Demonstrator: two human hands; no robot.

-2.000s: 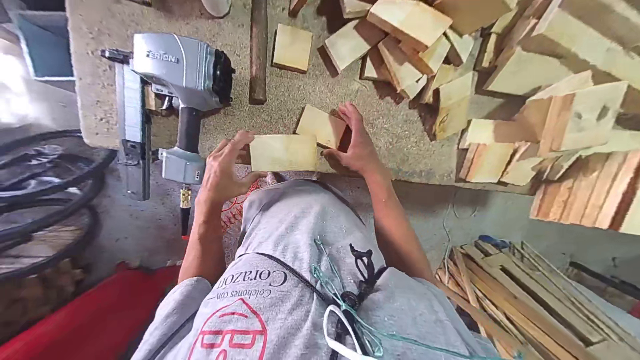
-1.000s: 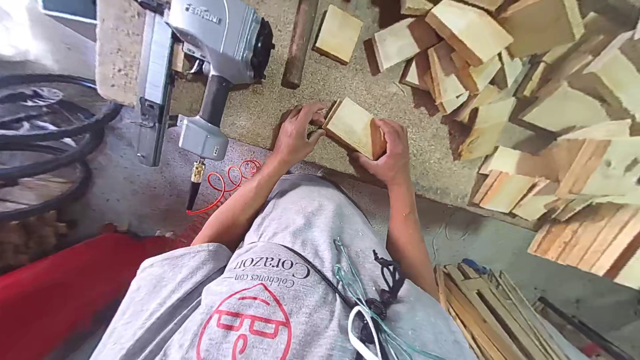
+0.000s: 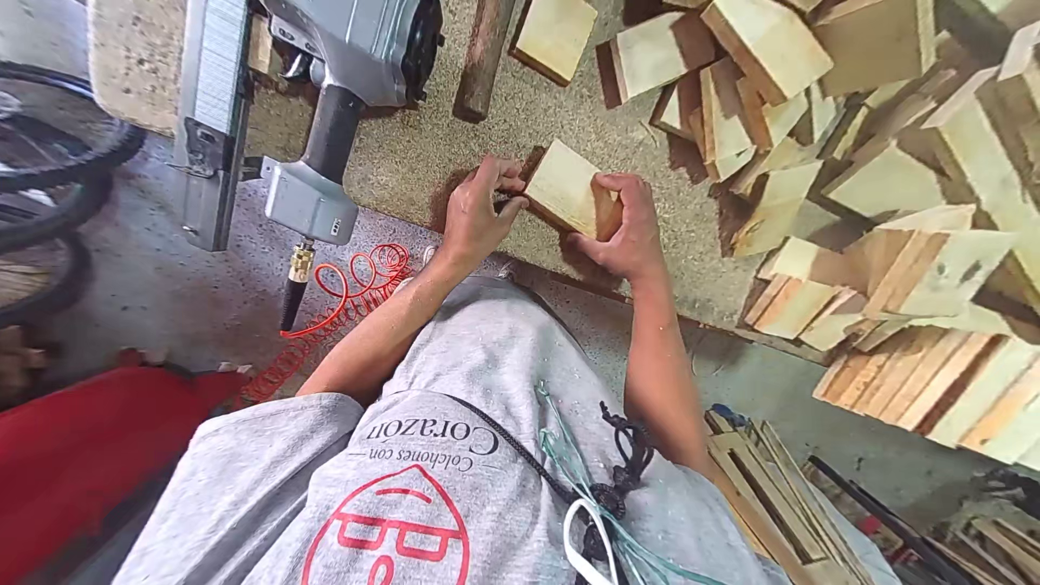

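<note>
A small pale wood block [image 3: 565,187] is held just above the near edge of the particleboard bench; whether it is one piece or two stacked pieces I cannot tell. My right hand [image 3: 630,227] grips its right end between thumb and fingers. My left hand [image 3: 485,207] is at its left edge, thumb and fingertips close together; whether they pinch something small is unclear. Beyond the hands lie another square block [image 3: 555,36] and a dark wooden bar [image 3: 485,61]. To the left, a grey pneumatic nailer [image 3: 333,122] rests on the bench, its grip toward me.
Many loose wood blocks [image 3: 764,49] are heaped at the bench's right, with a stacked row [image 3: 918,382] at its near right edge. A coiled red air hose [image 3: 325,317] hangs below the nailer. Wood strips [image 3: 772,487] stand low at right. Black tubing or hoops [image 3: 57,187] are at left.
Two seconds ago my hands held two separate pieces side by side, one across the other; one second ago they were brought together. The view has shifted.
</note>
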